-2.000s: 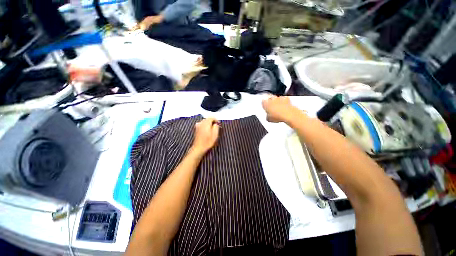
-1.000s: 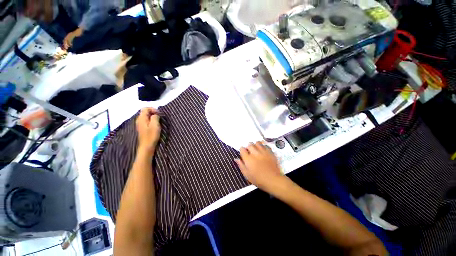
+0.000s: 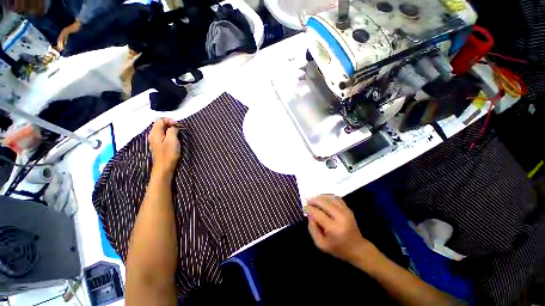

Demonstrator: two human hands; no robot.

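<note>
A dark brown-black garment piece [image 3: 245, 179] with thin pale stripes lies on the white table left of the overlock machine [image 3: 382, 54]. Its curved edge faces the machine's silver cloth plate [image 3: 311, 113]. My left hand [image 3: 164, 143] grips the cloth near its upper left part, where it is bunched in folds. My right hand [image 3: 334, 226] is at the table's front edge, by the lower right corner of the cloth, with fingers bent together. Whether the fingertips pinch the corner cannot be told.
Striped cloth [image 3: 472, 197] hangs in a heap at the right. A red spool [image 3: 473, 51] and red cord [image 3: 508, 80] are beside the machine. Black cloth [image 3: 173, 42] lies beyond the table. A grey machine end [image 3: 36, 239] is at left. A person's hand [image 3: 69, 34] shows at top left.
The view has turned right and down since the first frame. My right hand has come from the table's far side to its front edge. My left hand remains on the cloth.
</note>
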